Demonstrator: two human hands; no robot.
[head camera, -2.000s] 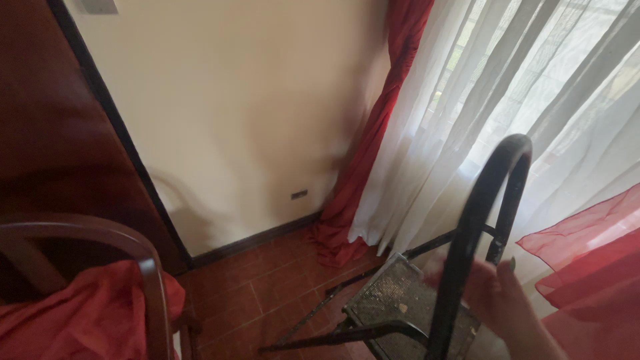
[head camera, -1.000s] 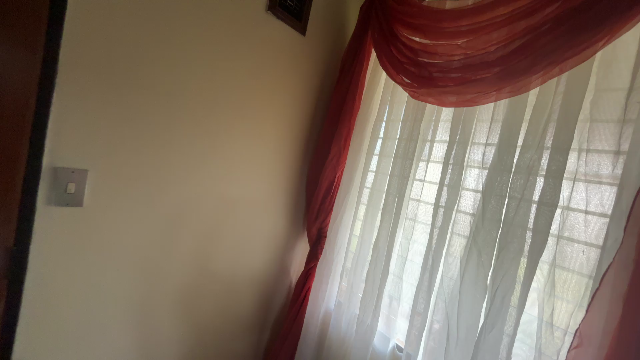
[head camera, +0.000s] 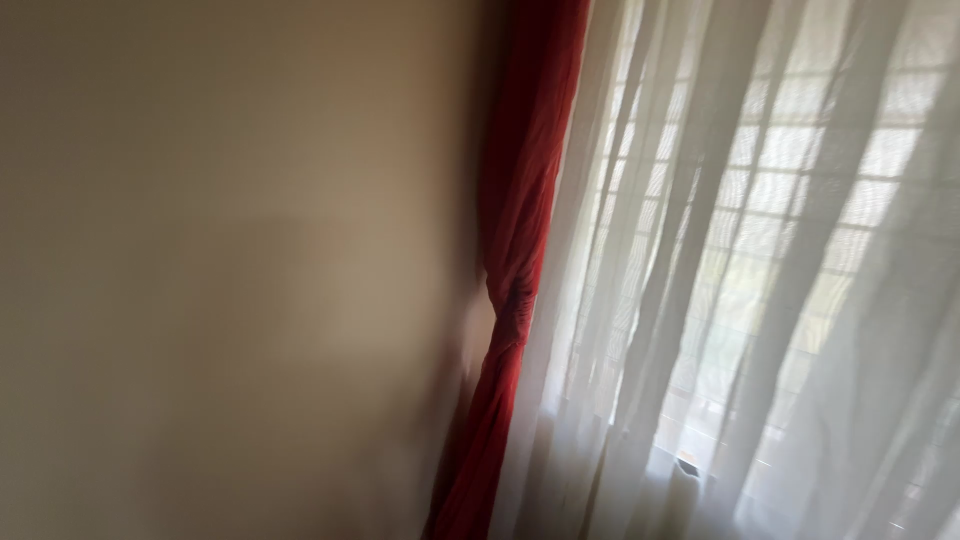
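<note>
Neither of my hands shows in the head view at this moment, so what they hold or touch cannot be seen. A red curtain (head camera: 517, 225) hangs beside the window, drawn in at a twisted or knotted part (head camera: 514, 311) and running on down past the lower edge of the view. Right of it, a sheer white curtain (head camera: 637, 300) falls in long folds over the window (head camera: 772, 180), whose bars show through the cloth. A small dark object (head camera: 686, 466) shows low behind the sheer curtain; its kind is unclear.
A plain cream wall (head camera: 225, 262) fills the left side, with soft shadows near the red curtain. The picture is blurred there. The floor is outside the view.
Two seconds ago a hand was at a black metal-framed step stool or ladder; both are out of view now. The view swung up to the window, then lower along the curtains.
</note>
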